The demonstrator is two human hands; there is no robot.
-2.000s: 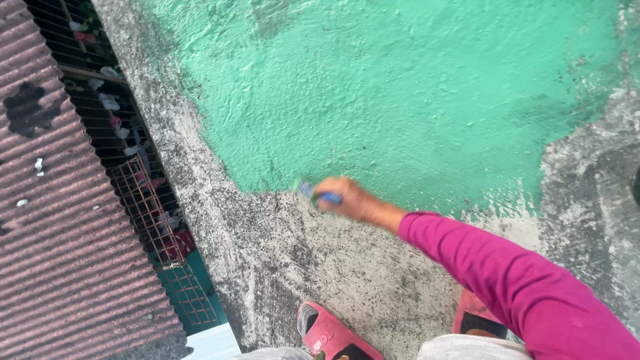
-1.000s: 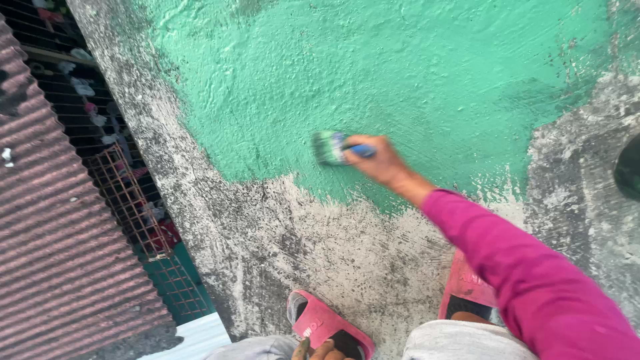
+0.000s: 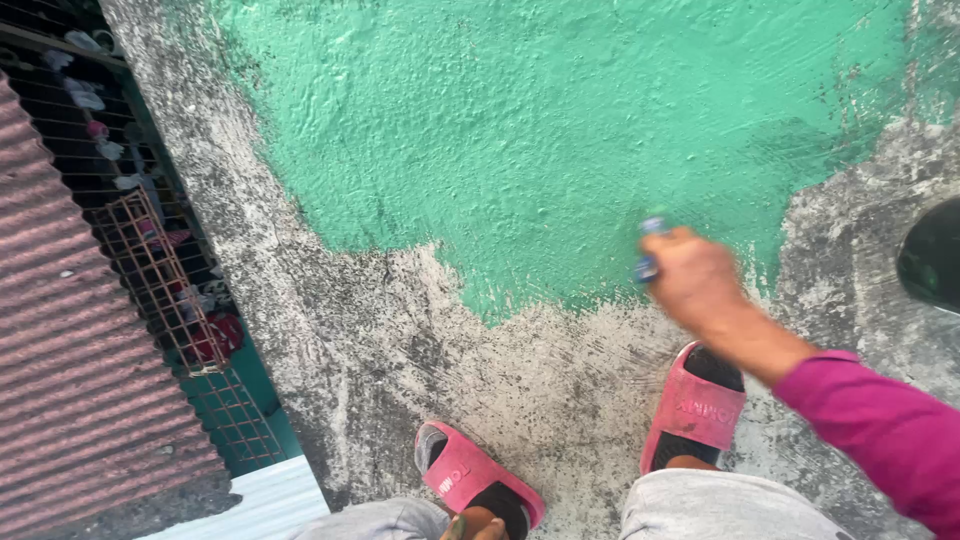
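Observation:
My right hand point(image 3: 694, 274) is closed around a paintbrush point(image 3: 649, 247) with a blue handle, blurred by motion, over the lower right part of the wet green paint point(image 3: 540, 135). The bristles are hard to make out. Bare, stained concrete point(image 3: 525, 375) borders the paint's ragged lower edge. Only the fingers of my left hand point(image 3: 476, 526) show at the bottom edge, by my left ankle; whether they hold anything is hidden.
My feet in pink slide sandals point(image 3: 480, 476) stand on the concrete. A dark round container point(image 3: 934, 255) is at the right edge. On the left, beyond the slab's edge, lie a gap with a rusty metal grille point(image 3: 161, 262) and a corrugated roof point(image 3: 67, 337).
My right hand has moved right with the brush. Green paint now covers more concrete below the former lower edge. My left fingers, unseen two seconds ago, show at the bottom.

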